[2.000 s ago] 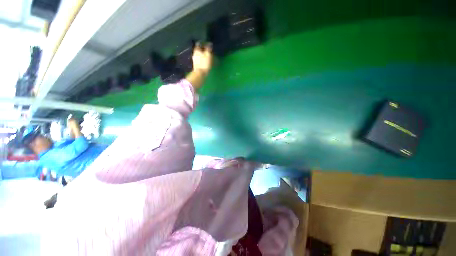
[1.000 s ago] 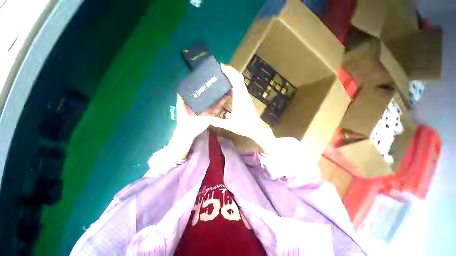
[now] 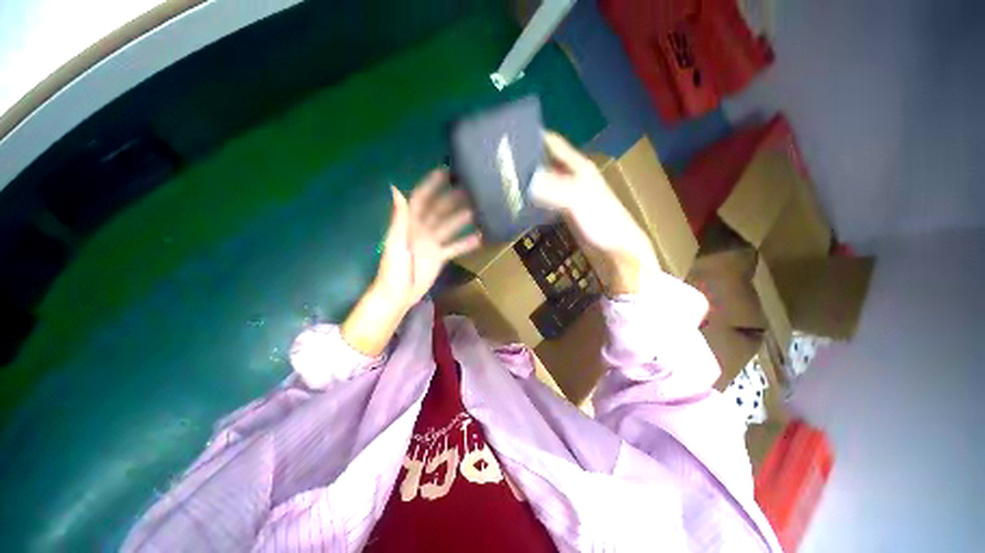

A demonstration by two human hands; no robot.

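Note:
A black product box [image 3: 499, 167] with a pale line of lettering is held up over the belt, slightly blurred. My right hand [image 3: 583, 200] grips it by its right edge. My left hand [image 3: 421, 240] is just left of and below the box, fingers spread, and does not grip it; I cannot tell if the fingertips touch it. Below the box, an open brown carton [image 3: 656, 207] holds rows of black boxes with yellow-gold print [image 3: 562, 275].
The green belt [image 3: 270, 238] runs along the left, with dark blocks [image 3: 108, 178] along its far side. A pale rail [image 3: 162, 54] curves beyond it. More open cartons [image 3: 767, 205] and red bags [image 3: 691, 54] are on the right. A pale bar [image 3: 535, 43] is at the top.
The box has moved up and to the right. My left hand has let go of it and opened; my right hand still holds it. The view has shifted, showing more cartons and red bags.

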